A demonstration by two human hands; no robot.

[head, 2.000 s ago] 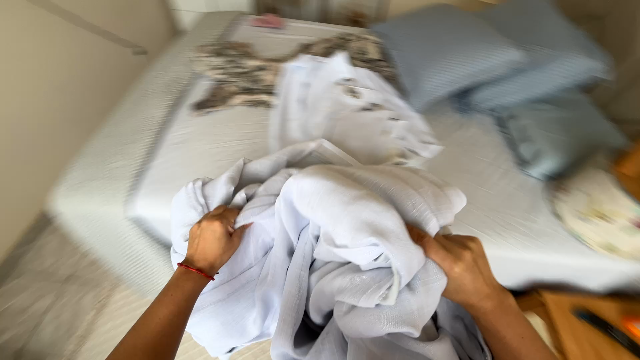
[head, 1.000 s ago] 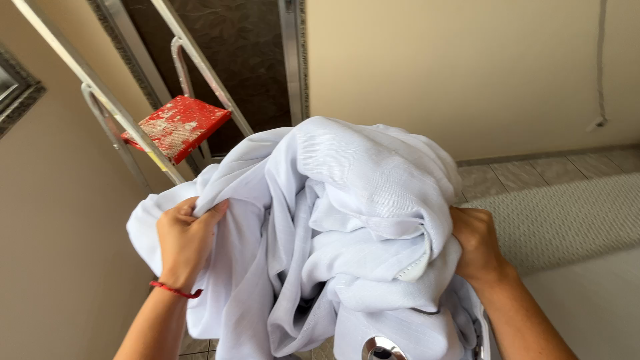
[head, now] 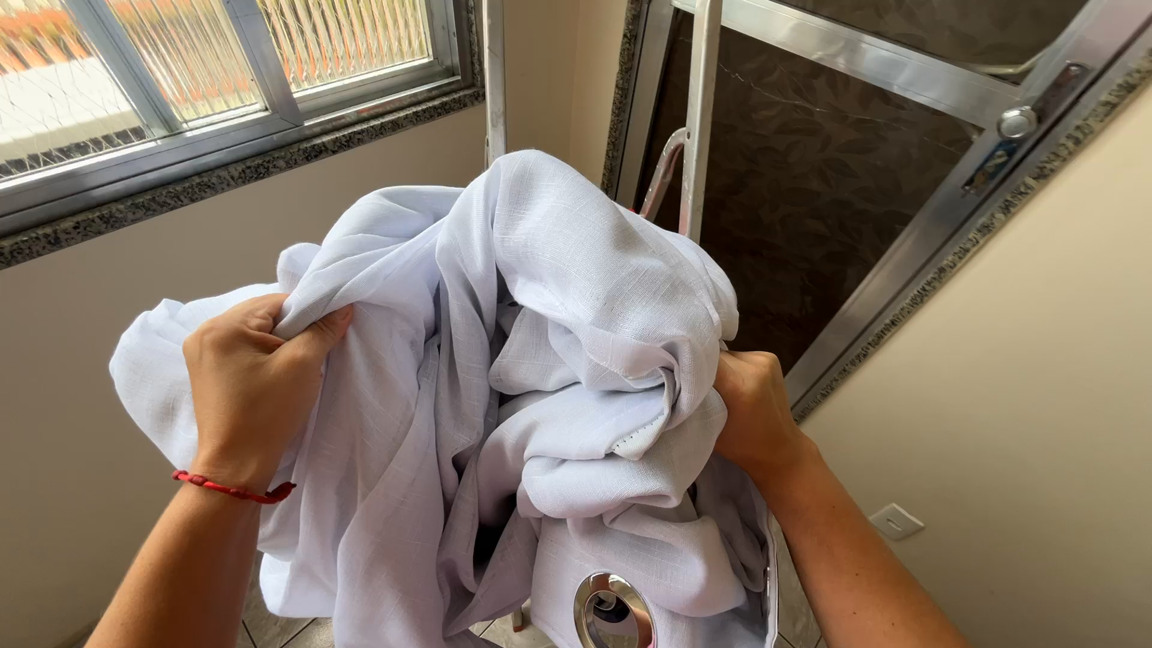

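Note:
A bunched white curtain [head: 594,261] fills the middle of the head view, held up in both hands. My left hand [head: 261,369] grips a fold at its left side, thumb on top, with a red cord bracelet [head: 234,488] around the wrist. At the right edge, my right hand [head: 756,405] is closed on the cloth, and its fingertips are hidden behind the fabric. Low in the bundle, a shiny metal grommet [head: 614,612] shows in the curtain. A stitched hem corner [head: 643,436] sticks out of the folds near my right hand.
Behind the curtain stands a metal stepladder [head: 700,117], largely covered by it. A metal-framed door [head: 837,171] with dark patterned panels is at the upper right. To the upper left is a window [head: 270,63] with a granite sill [head: 342,135]. A wall plate [head: 896,521] sits low on the right wall.
The view has swung from the bed with pillows, past the ladder's red step, to the window and door. Both hands have kept hold of the bunched curtain throughout.

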